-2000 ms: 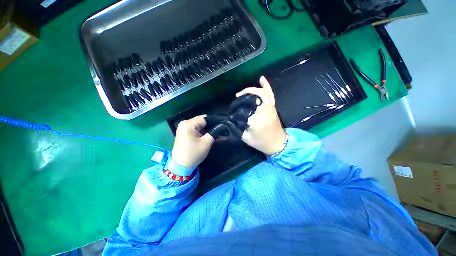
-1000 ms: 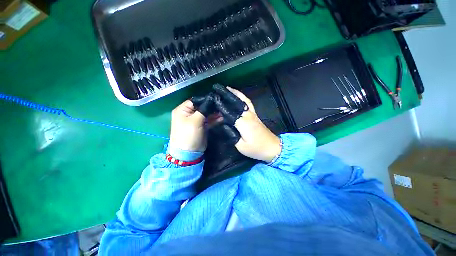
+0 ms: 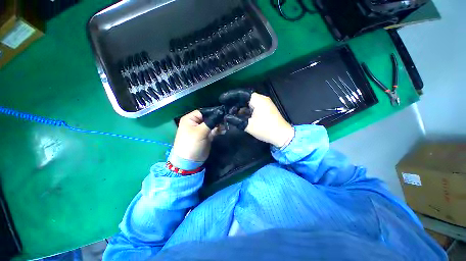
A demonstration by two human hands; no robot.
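Observation:
My left hand (image 3: pixel 196 132) and my right hand (image 3: pixel 260 118) meet over the left compartment of the black parts tray (image 3: pixel 232 158). Both wear black finger cots, and the fingertips are pinched together. A small dark thing seems to be between them, but it cannot be told apart from the cots. Several thin silvery pins (image 3: pixel 343 95) lie in the tray's right compartment. The stainless steel tray (image 3: pixel 105 81) behind holds rows of small black-bodied units (image 3: pixel 176 76) with silvery ends.
Cutters (image 3: pixel 392 94) with red and black handles lie right of the parts tray. A black bin (image 3: pixel 352 20) and a black cable (image 3: pixel 291 11) are at the upper right. A blue coiled cord (image 3: pixel 33 118) runs from the left. Cardboard boxes stand upper left (image 3: pixel 18 33) and lower right (image 3: pixel 437 178).
The view has shifted back and forth a little. My hands have drawn closer together over the tray, and the right fingers, spread and raised two seconds ago, are now curled in.

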